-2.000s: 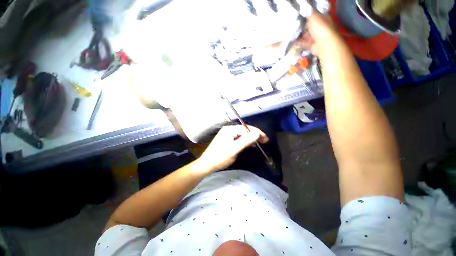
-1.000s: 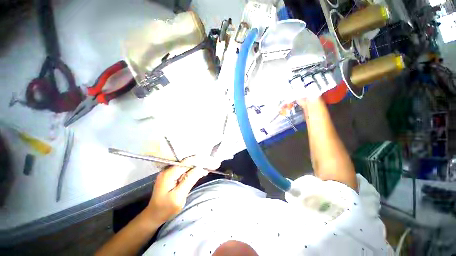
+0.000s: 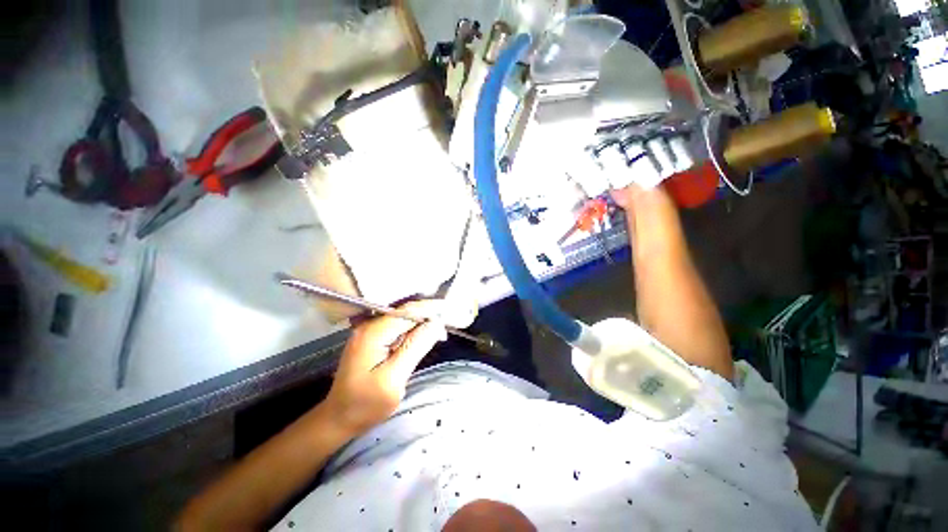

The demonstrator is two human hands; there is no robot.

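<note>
My left hand (image 3: 383,364) holds a long thin metal tool (image 3: 331,297) between thumb and fingers, in front of the table edge. Its flat pale end points up and left, and its darker end sticks out to the right of the hand. My right arm reaches to the right end of the overlock machine (image 3: 567,171). Only part of my right hand (image 3: 631,200) shows, below the row of white tension knobs (image 3: 650,156); its fingers are hidden behind the machine parts. The machine's front is partly washed out by glare.
A blue gooseneck lamp (image 3: 491,197) arches before the machine, its cream head (image 3: 636,372) near my right arm. Red-handled pliers (image 3: 221,161), dark scissors (image 3: 112,156), tweezers (image 3: 136,317) and a yellow handle (image 3: 71,269) lie left. Thread cones (image 3: 774,140) stand right. An orange-red item (image 3: 593,215) lies by the machine.
The view has shifted and the glare has shrunk, showing the machine and lamp. My left hand has moved left with the long tool, which now slants up and left. My right hand stays at the machine's right end.
</note>
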